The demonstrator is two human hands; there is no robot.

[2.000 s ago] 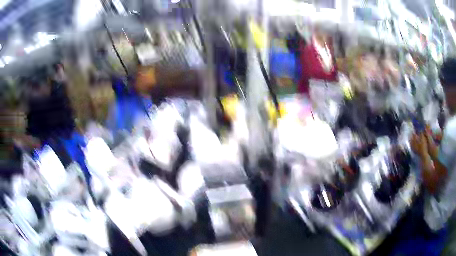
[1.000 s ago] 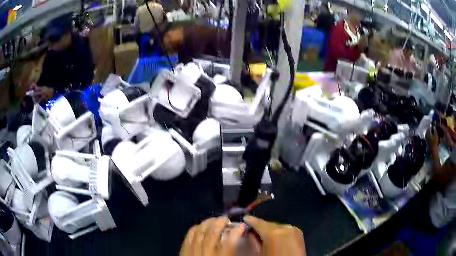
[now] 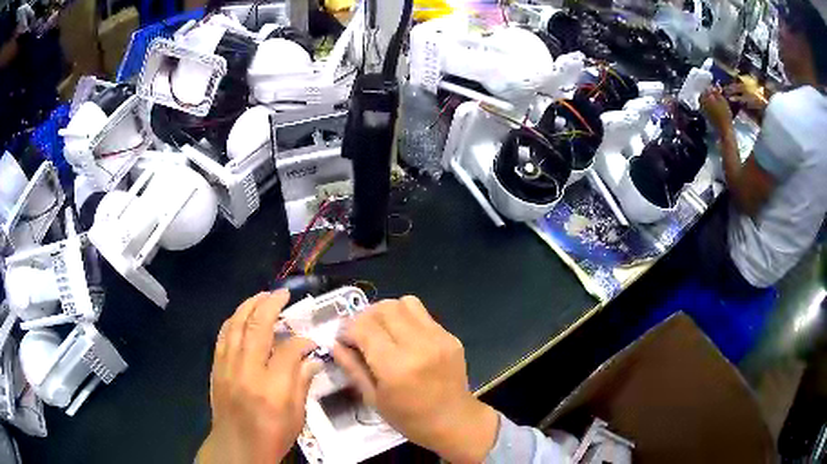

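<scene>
A white camera housing [image 3: 349, 421] lies on the dark bench just in front of me, with an open rectangular recess and wires at its far end. My left hand [image 3: 261, 376] holds its left side. My right hand [image 3: 399, 367] is over its right side, fingertips at the middle close to the left fingers. A small dark part shows between the fingertips; what it is I cannot tell. Red and yellow wires [image 3: 313, 249] run beyond the housing. The black electric screwdriver [image 3: 370, 163] hangs upright beyond them, in front of the silver-grey metal box [image 3: 313, 172].
White dome camera bodies [image 3: 172, 213] are piled at left. Open camera heads [image 3: 530, 172] with black interiors stand in rows at right on a printed sheet [image 3: 589, 231]. An open cardboard box [image 3: 671, 390] holding white parts is at lower right. A person [image 3: 789, 172] sits at far right.
The view has tilted down and turned right. My hands were together at the bottom edge around a small dark part with wires; now they are apart on a white housing.
</scene>
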